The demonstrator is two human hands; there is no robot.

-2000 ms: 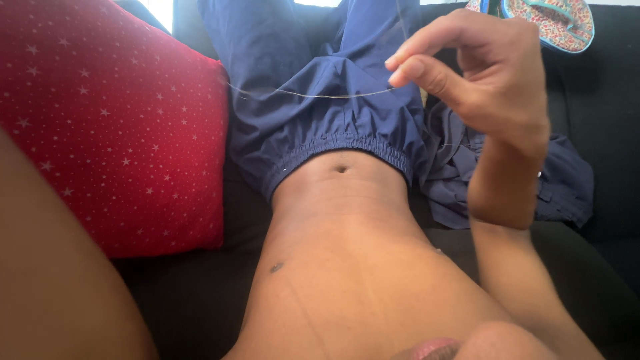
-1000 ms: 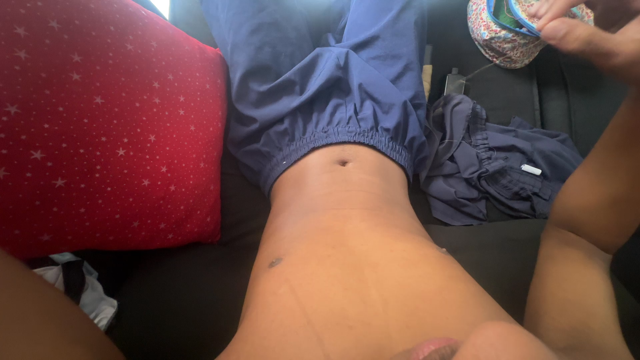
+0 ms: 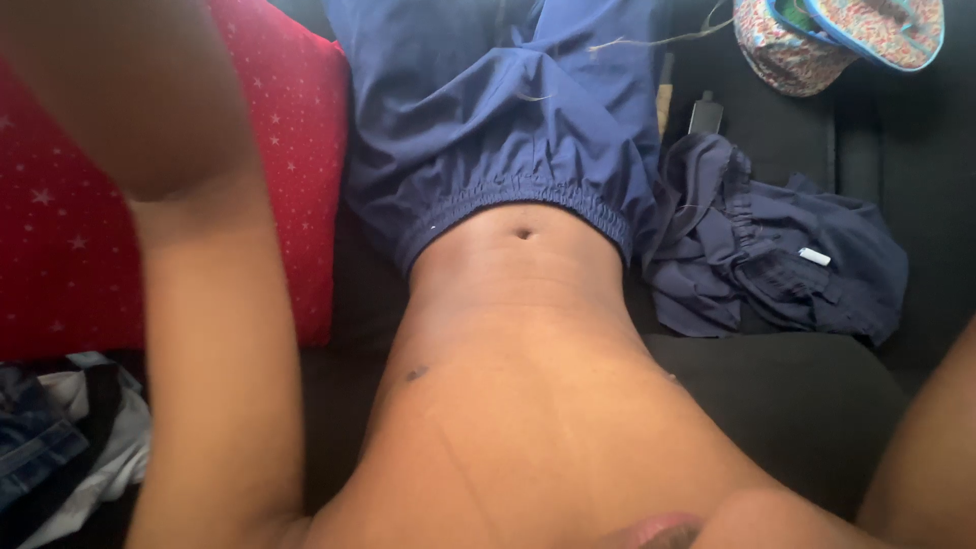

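Neither of my hands is in view. At the left, my bent left arm rises out of the frame at the top; only a bit of my right arm shows at the lower right edge. A patterned cloth pouch or hat with blue trim lies at the top right, its inside partly green. From it a thin, pale strand reaches toward the blue elastic-waist trousers on my legs. Another short strand lies on the trousers. A crumpled dark blue garment beside them bears a small white object.
A red cushion with stars stands at the left on the black seat. Mixed clothes lie at the lower left. Beside the trousers are a dark flat object and a narrow tan one.
My right hand, at the patterned item one second ago, has left the view. Two seconds ago it held up a thin strand. My left arm has come up at the left.
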